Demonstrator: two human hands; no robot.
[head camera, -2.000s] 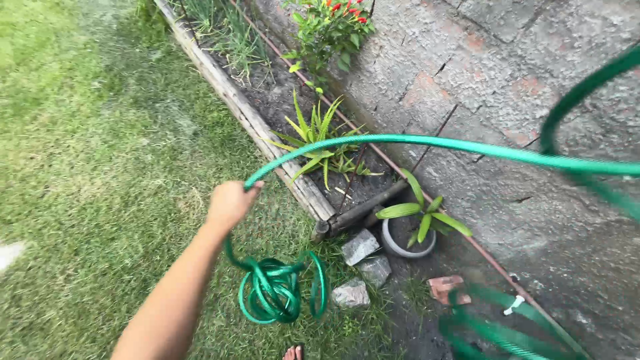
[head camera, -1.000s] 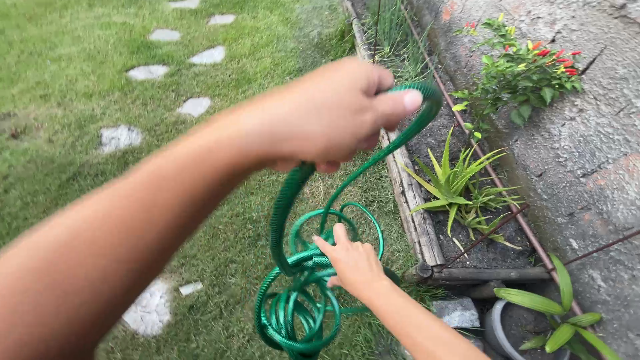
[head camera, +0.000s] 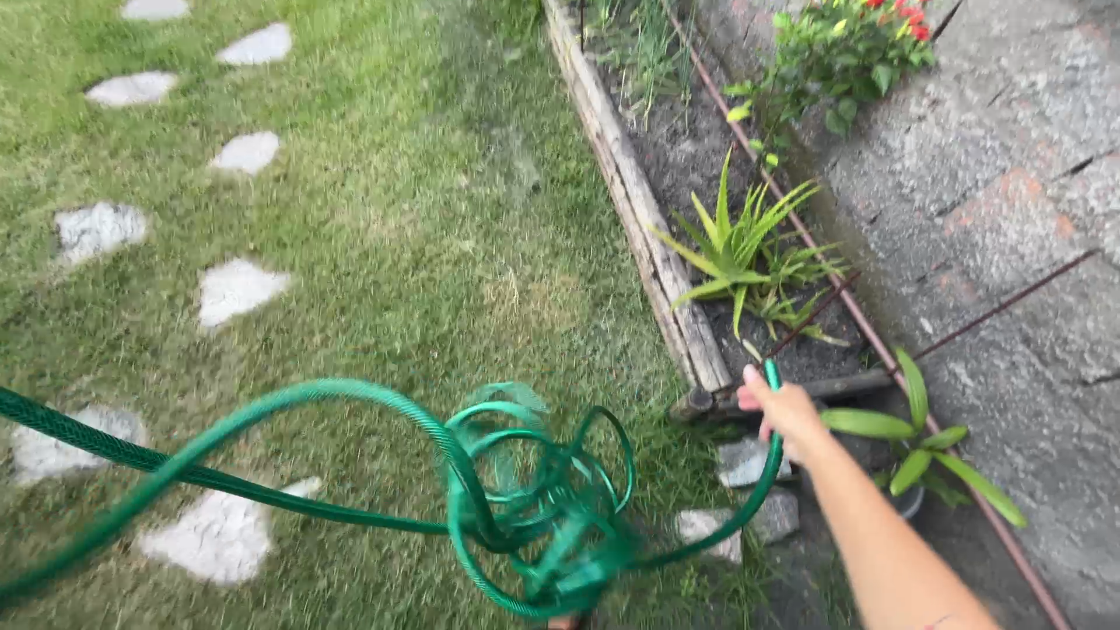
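My right hand is closed around a length of green garden hose at the right of the view, by the corner of the wooden-edged bed. From there the hose runs down to a tangled coil at the lower middle, partly blurred. Two more stretches of hose reach from the coil out past the left edge of the view, one arching up in a wide loop. My left hand is outside the view, so whatever it holds is hidden.
A log border edges a soil bed with an aloe-like plant and a red-flowered shrub. A rough wall and thin pipe stand right. Near my right arm are a potted plant and stone pieces. Stepping stones dot the grass.
My left hand, holding hose above the coil one second ago, has left the view. My right hand has moved from the coil to the right and now grips hose. Hose now stretches leftward.
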